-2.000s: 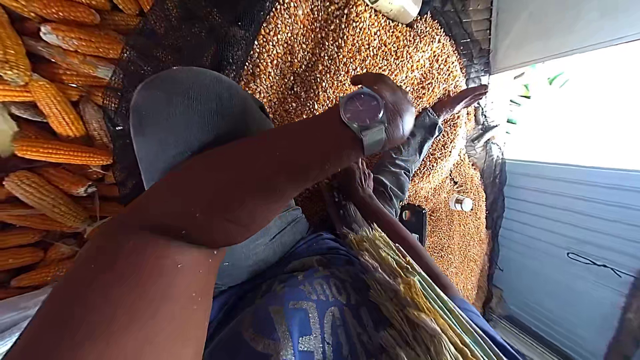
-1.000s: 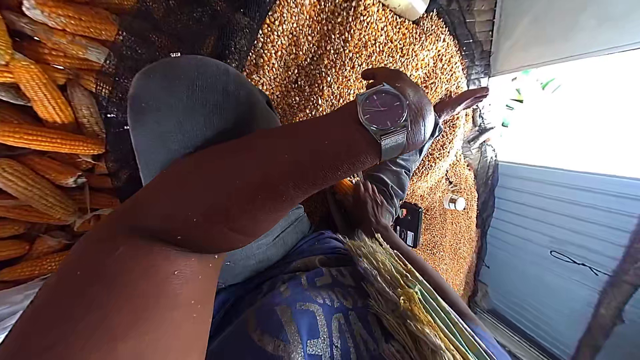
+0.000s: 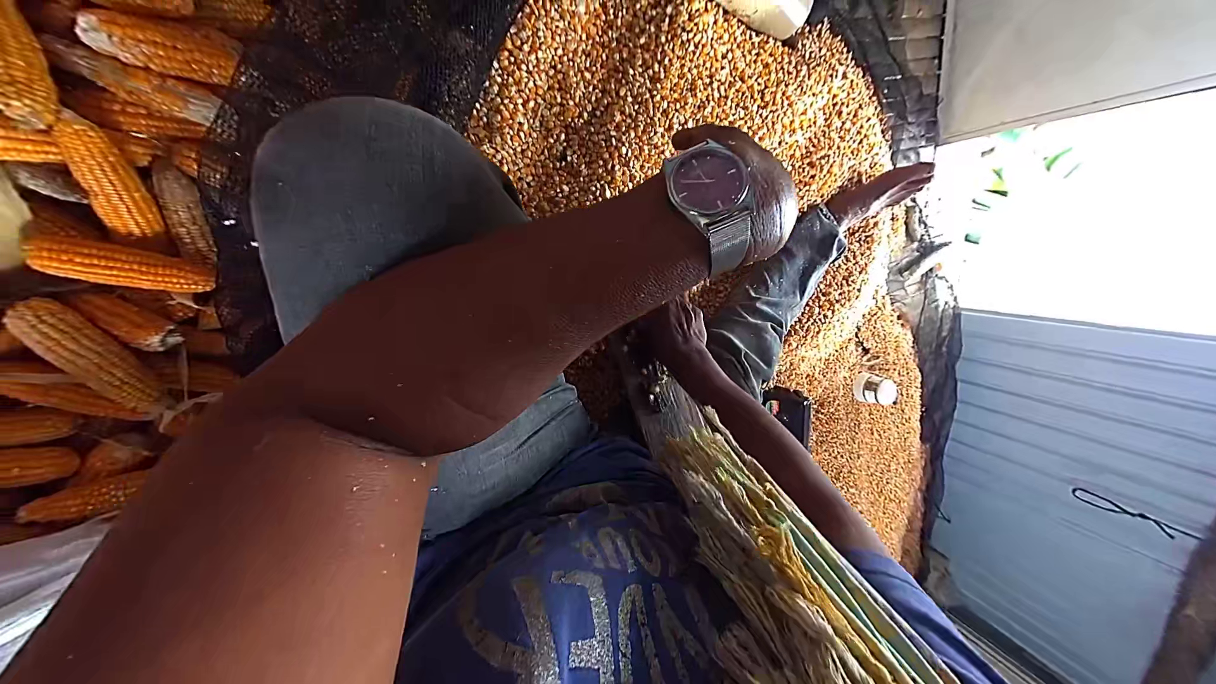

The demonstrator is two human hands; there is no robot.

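Observation:
My left hand (image 3: 760,195), with a wristwatch (image 3: 709,180) on its wrist, is over the heap of loose maize kernels (image 3: 608,85). Its back and thumb show; its fingers and anything in them are hidden. My right hand (image 3: 679,332) is lower, beside the dark upper end of a weathered wooden piece (image 3: 679,413) that leans along my torso, with frayed fibres and pale green strips on it. Whether the right hand grips anything cannot be told. Both hands are between my bent knee (image 3: 380,190) and my other, outstretched leg (image 3: 760,304).
Maize cobs (image 3: 114,266) are piled at the left beyond black netting (image 3: 332,47). On the kernels at the right lie a small white-capped container (image 3: 875,389) and a black phone-like object (image 3: 790,415). A pale container (image 3: 774,14) is at the top. A blue-grey ridged panel (image 3: 1064,427) stands at the right.
A bit of orange cob that showed near my right hand one second ago is out of sight. My right hand has shifted slightly, and more of the wood's dark upper end shows.

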